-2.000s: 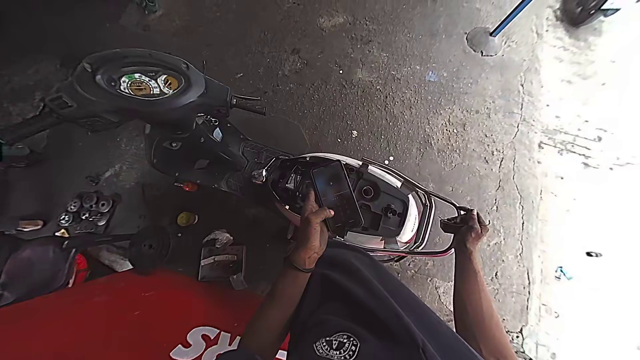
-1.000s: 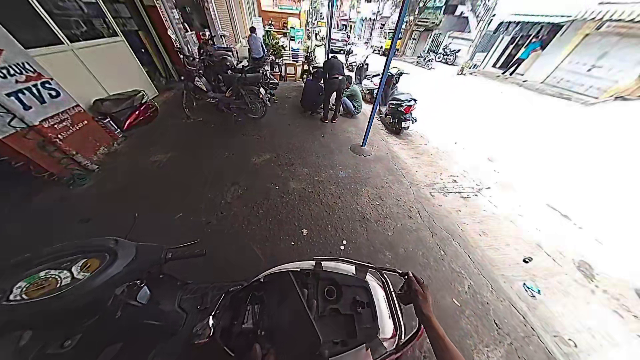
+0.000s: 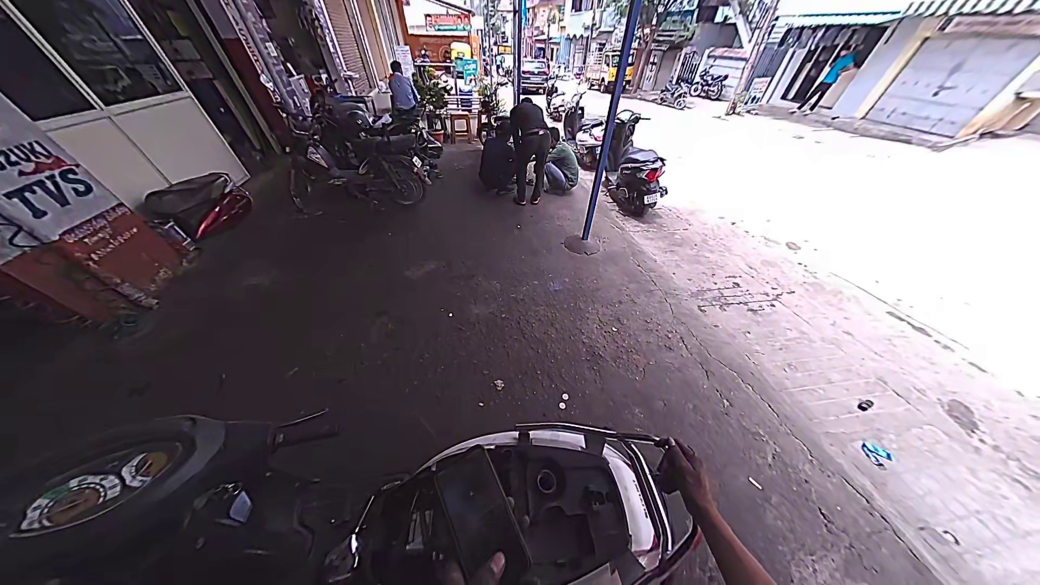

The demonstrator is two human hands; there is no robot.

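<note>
A scooter with its seat off lies below me, its instrument cluster at the lower left and its open rear body at bottom centre. My right hand is closed around the metal grab rail at the rear corner. At the bottom edge my left hand holds a dark, flat phone-like device over the open body, with the thumb on its lower end. Most of that hand is out of frame or in shadow.
A blue pole rises from the pavement ahead. Several people, one a standing person, gather beyond it near a parked scooter. Parked motorcycles line the shopfront; a red-and-black scooter part lies at left.
The view has tilted up sharply from the scooter to the street. My right hand stays at the grab rail, and my left hand still has the flat device over the open body.
</note>
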